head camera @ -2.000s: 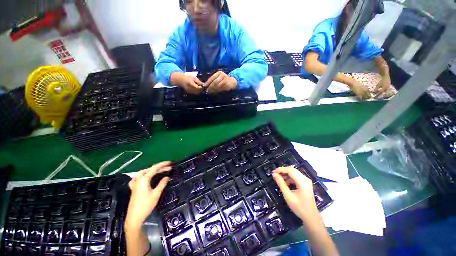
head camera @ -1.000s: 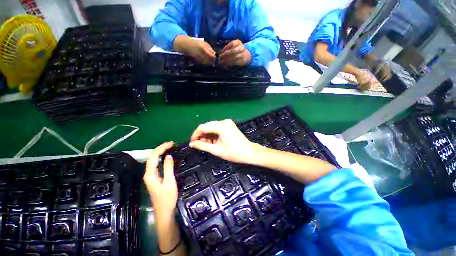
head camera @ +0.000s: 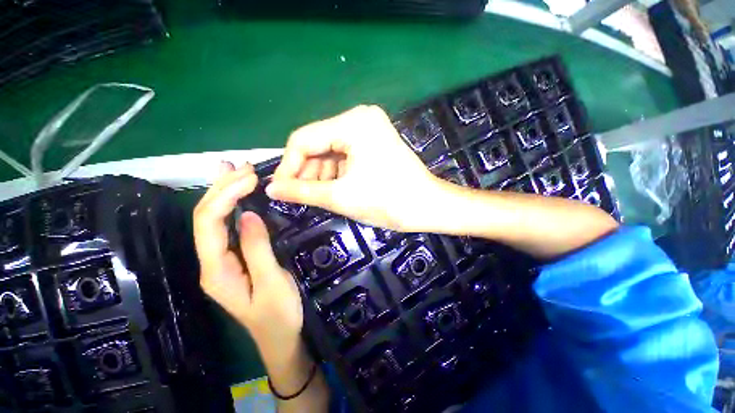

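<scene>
A glossy black blister tray [head camera: 419,262] with square pockets and raised rings lies tilted in front of me. My left hand [head camera: 262,294] is at the tray's upper left corner, thumb on the near side and fingers around the corner, gripping it. My right hand [head camera: 375,177] reaches across the tray to the same corner, with thumb and forefinger pinched close to my left fingertips. Whether a small piece is between the right fingertips cannot be made out.
A second black tray stack [head camera: 89,290] stands at the left. A pale strap [head camera: 89,129] lies on the green surface [head camera: 242,81] beyond it. More black trays show at the top edge. A crumpled clear bag [head camera: 657,173] and a pale metal upright [head camera: 685,121] are at the right.
My right hand has moved from the tray's right side to its upper left corner. My view has come closer and lower, and the people and yellow fan are out of view.
</scene>
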